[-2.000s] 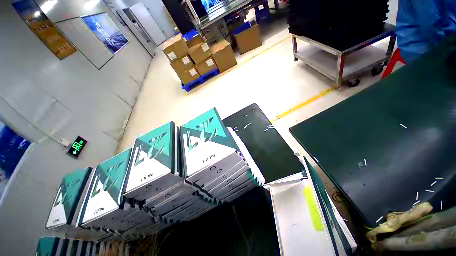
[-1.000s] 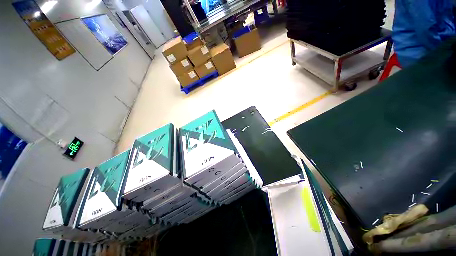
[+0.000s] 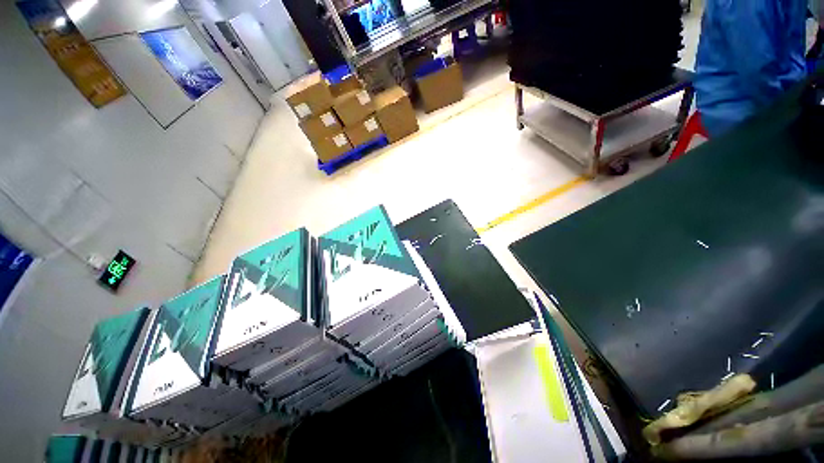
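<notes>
No hand of mine is in view. Nearest in front of me an open white carton lies at the bottom centre-right, cut off by the lower edge. A yellow-green strip shows on its inside, and teal and dark edges show along its right side. Several leaning carton stacks with teal and white tops and pale spines stand to its left. The wearer's head of hair or brown matter at the bottom left is unclear.
A dark green bench with small white strips lies at right. A pale post with wrapped tape is at the lower right. Farther off are a trolley with black trays, brown boxes and a person in a blue smock.
The whole view has shifted slightly, with the stacks, carton and bench appearing a little farther left. The person in blue shows more fully. The cartons keep their arrangement.
</notes>
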